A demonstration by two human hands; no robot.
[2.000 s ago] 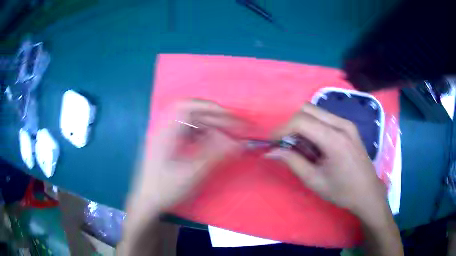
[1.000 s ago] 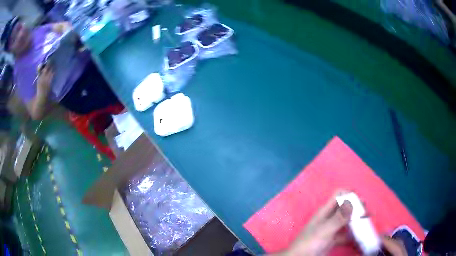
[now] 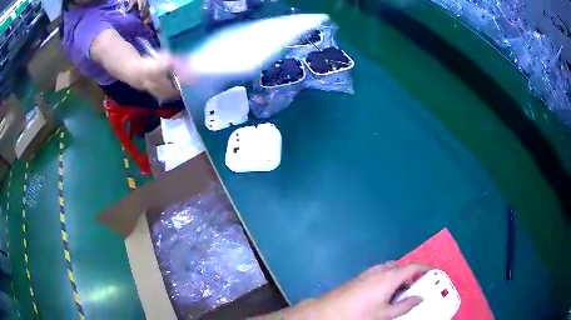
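Note:
My left hand (image 3: 369,292) reaches in from the bottom edge and holds a white rear housing (image 3: 438,295) with small dark slots, at the lower right. The fingers curl over the housing's left side and the thumb lies across it. The housing is over the red-pink foam mat (image 3: 447,250), whose lower part is cut off by the picture's edge. My right hand is out of the picture.
Two white housings (image 3: 253,148) lie near the bench edge, beside front panels (image 3: 329,60) on clear film. Another person's arm (image 3: 125,59) extends a blurred white object (image 3: 250,47) over the bench. An open carton (image 3: 144,269) holds clear bags. A dark slim tool (image 3: 510,244) lies right.
The view has shifted, and the mat now shows only in the lower right corner. The other person's arm has reached over the bench with the white object. My right hand has left the picture.

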